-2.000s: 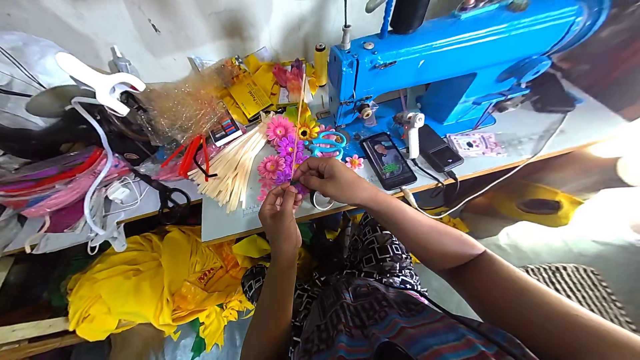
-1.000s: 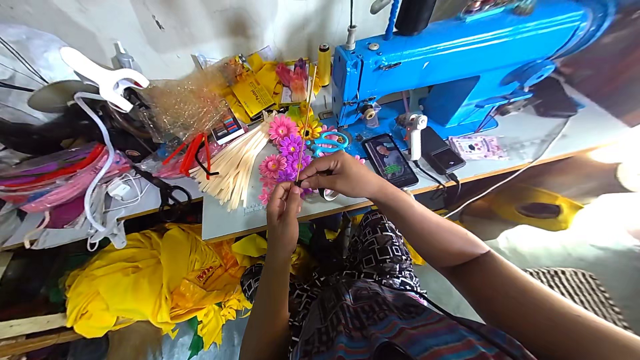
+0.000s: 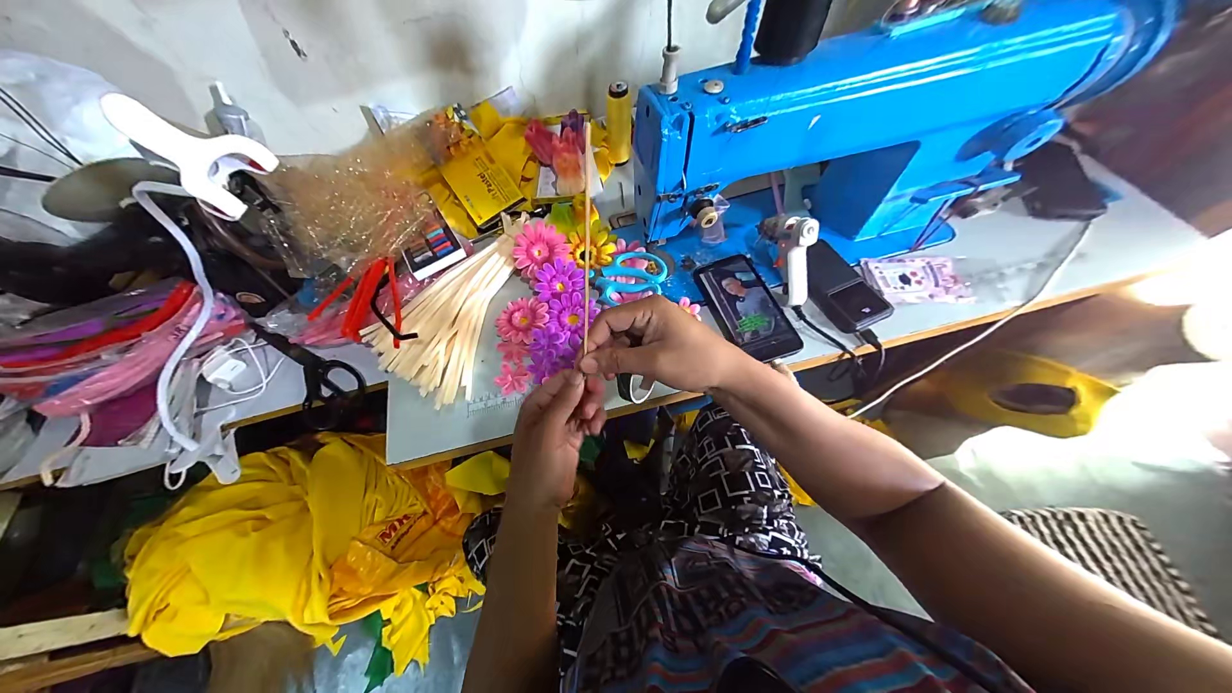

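Observation:
A thin, light-coloured stick (image 3: 586,221) stands nearly upright in the view, its lower end pinched between the fingertips of my left hand (image 3: 558,419) and my right hand (image 3: 654,342). The two hands meet at the table's front edge. Just beyond them lie pink flowers (image 3: 523,320), purple flowers (image 3: 559,281) and a yellow flower (image 3: 591,245), partly behind the stick. Blue-handled scissors (image 3: 632,274) rest right of the flowers. A fan of pale flat strips (image 3: 445,322) spreads to the left. What the fingertips cover at the stick's end is hidden.
A blue sewing machine (image 3: 866,106) stands at the back right. Before it are a phone (image 3: 748,308), a glue gun (image 3: 797,260) and a power bank (image 3: 847,284) with cables. Black scissors (image 3: 332,380) overhang the left edge, near a white stand (image 3: 183,144). Yellow cloth (image 3: 260,539) is piled below.
The stick, tilted to the right in the earlier frames, now stands nearly upright. Both hands stay together at about the same place.

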